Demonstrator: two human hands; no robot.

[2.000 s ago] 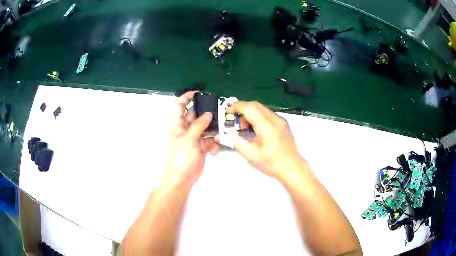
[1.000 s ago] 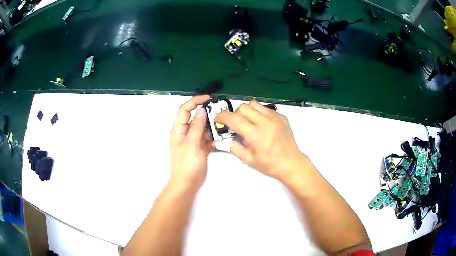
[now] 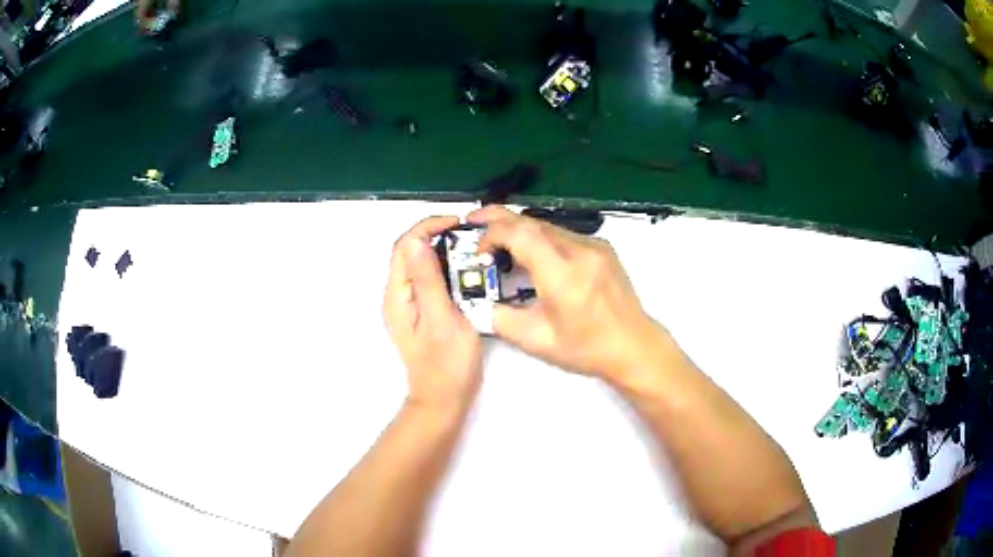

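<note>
A circuit board (image 3: 472, 281) with a yellow part, a blue part and a pale surround is held between my hands over the back edge of the white surface. My left hand (image 3: 423, 294) grips it from the left, where a dark edge, likely the housing, shows by the fingers. My right hand (image 3: 561, 288) holds it from the right, with fingers at its top and thumb at its lower right. A short black cord piece (image 3: 520, 295) shows beside the right fingers. The hands hide most of the housing.
Black housings (image 3: 96, 361) and two small black pieces (image 3: 123, 261) lie at left on the white table (image 3: 240, 326). A heap of wired boards (image 3: 898, 381) lies at right. The green belt (image 3: 327, 152) beyond carries loose boards and corded units. A box (image 3: 93, 506) is at lower left.
The board, earlier beside the black housing, is now between both hands with the housing mostly hidden. My hands have closed together around it. Items on the belt have shifted right.
</note>
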